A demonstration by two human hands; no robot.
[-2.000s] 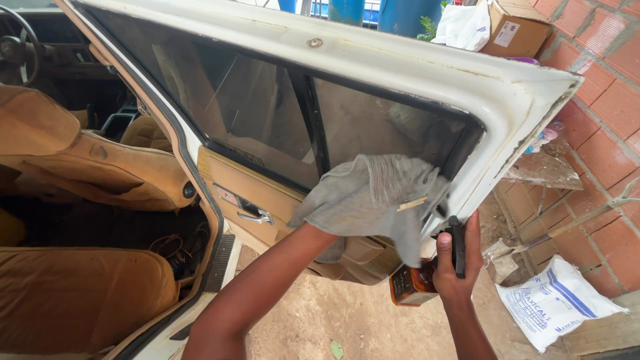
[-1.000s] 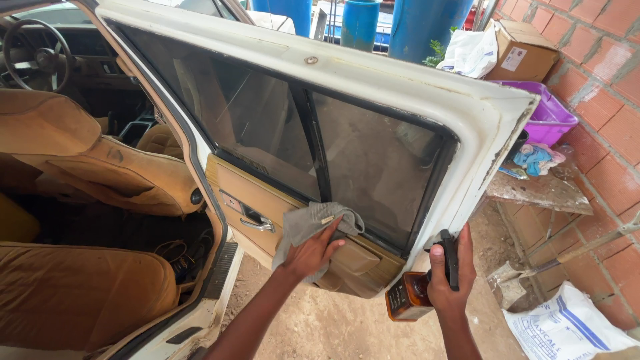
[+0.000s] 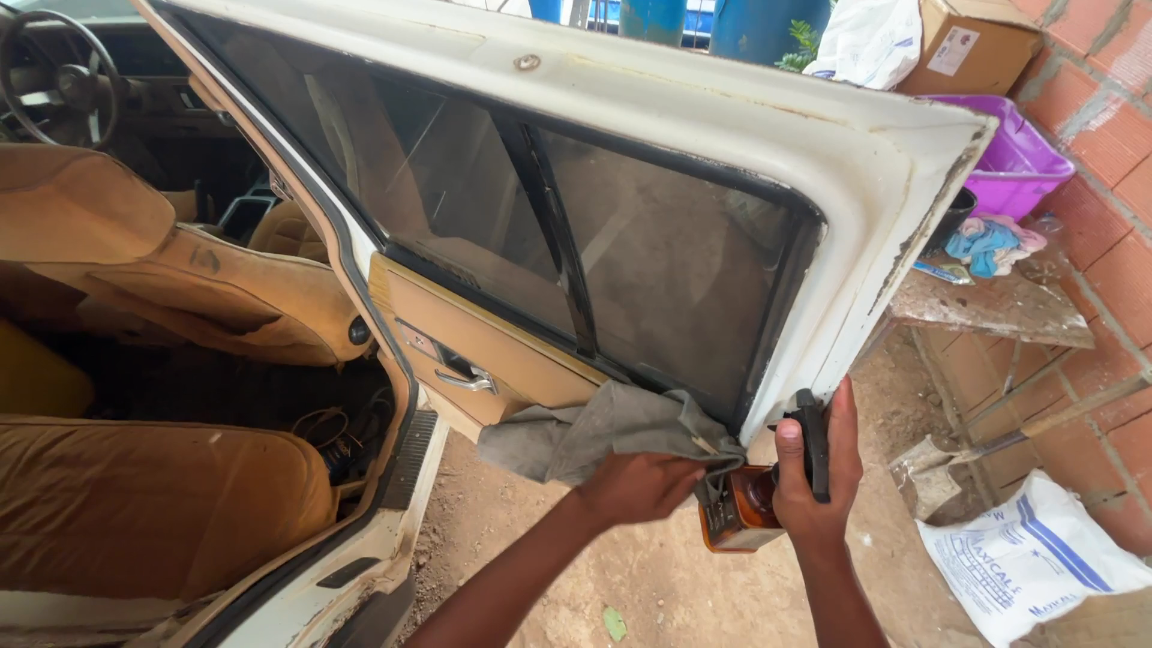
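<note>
My left hand point(image 3: 641, 486) grips a grey cloth point(image 3: 621, 427), which lies against the lower rear corner of the window point(image 3: 670, 270) and droops over the tan door panel point(image 3: 486, 346). Around the neck of an amber spray bottle point(image 3: 740, 515) with a black trigger head point(image 3: 813, 445), my right hand point(image 3: 819, 459) is closed, beside the edge of the open white car door point(image 3: 864, 180). The cloth's right end touches or overlaps the bottle's top. A chrome door handle point(image 3: 466, 380) is left of the cloth.
Brown car seats point(image 3: 162, 513) and a steering wheel point(image 3: 63, 85) are at left. At right, a ledge point(image 3: 999, 306) by the brick wall holds a purple tub point(image 3: 1017, 166) and rags point(image 3: 994, 245). Below are a shovel point(image 3: 931, 472) and a white printed sack point(image 3: 1035, 558).
The left hand and cloth have moved right along the window's lower edge, from near the door handle to beside the bottle. The right hand still holds the bottle.
</note>
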